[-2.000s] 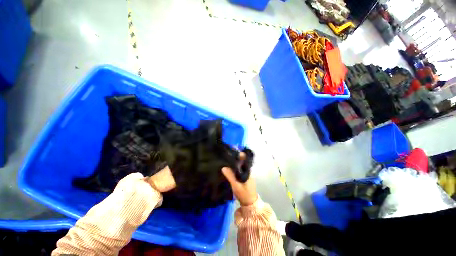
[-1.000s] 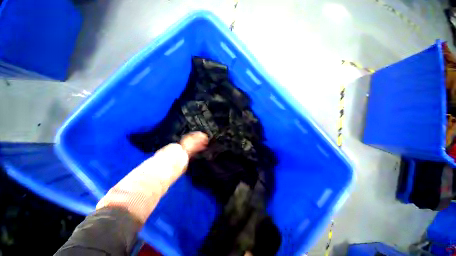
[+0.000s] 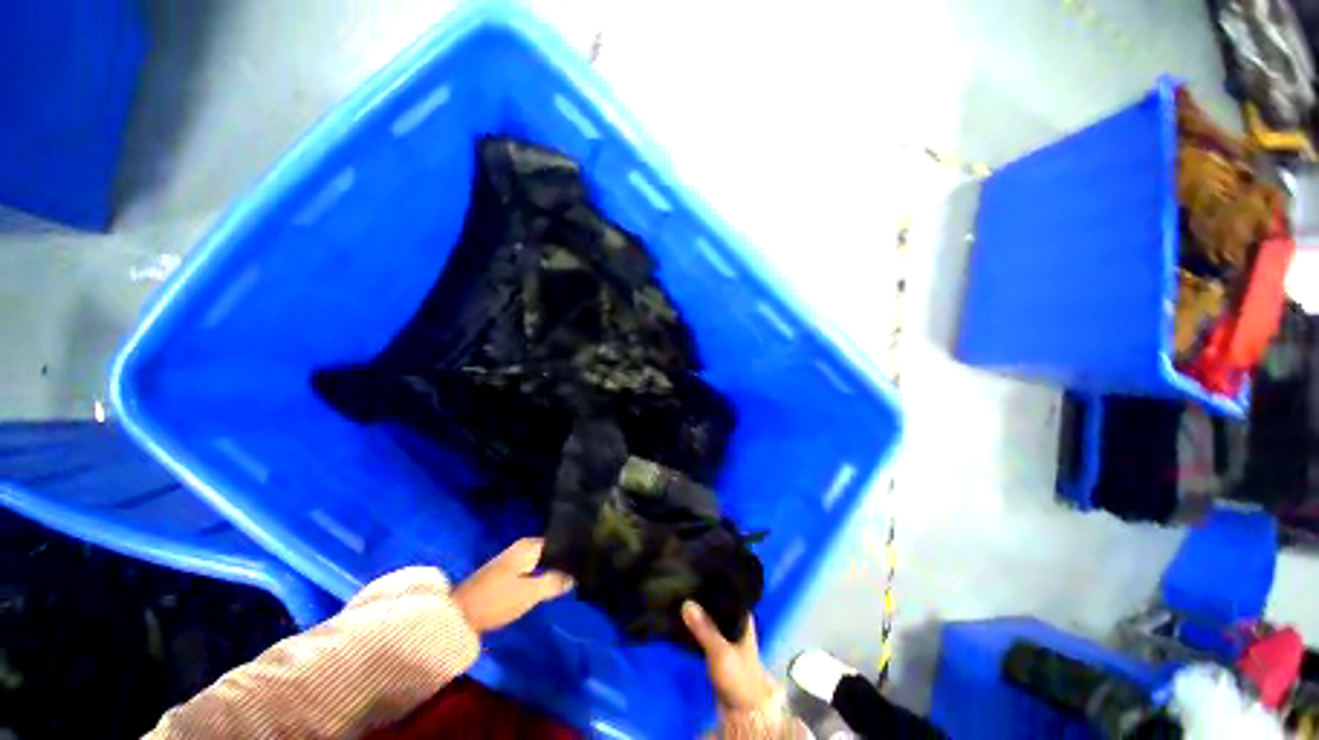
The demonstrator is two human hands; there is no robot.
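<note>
A deep blue plastic bin [image 3: 246, 369] stands in front of me, turned diagonally. Loose dark camouflage pieces [image 3: 579, 325] with black edges lie crumpled inside it. My left hand [image 3: 509, 584] grips the left edge of a camouflage piece [image 3: 651, 557] at the bin's near side. My right hand [image 3: 726, 654] holds the same piece at its lower right, thumb on top and the other fingers hidden. The held piece overlaps the pieces in the bin; I cannot tell whether it is separate from them.
Another blue bin [image 3: 1063, 246] with orange-brown coils and red cloth stands at the right. A bin with dark contents [image 3: 130, 636] is at the lower left. A white shoe [image 3: 822, 674] and dark leg show at the lower right, near bins and a white plastic cover [image 3: 1222, 708].
My left hand has moved from the middle of the heap down to the near piece's edge. My right hand has come into clearer view, holding that piece. The bin sits slightly further left in view.
</note>
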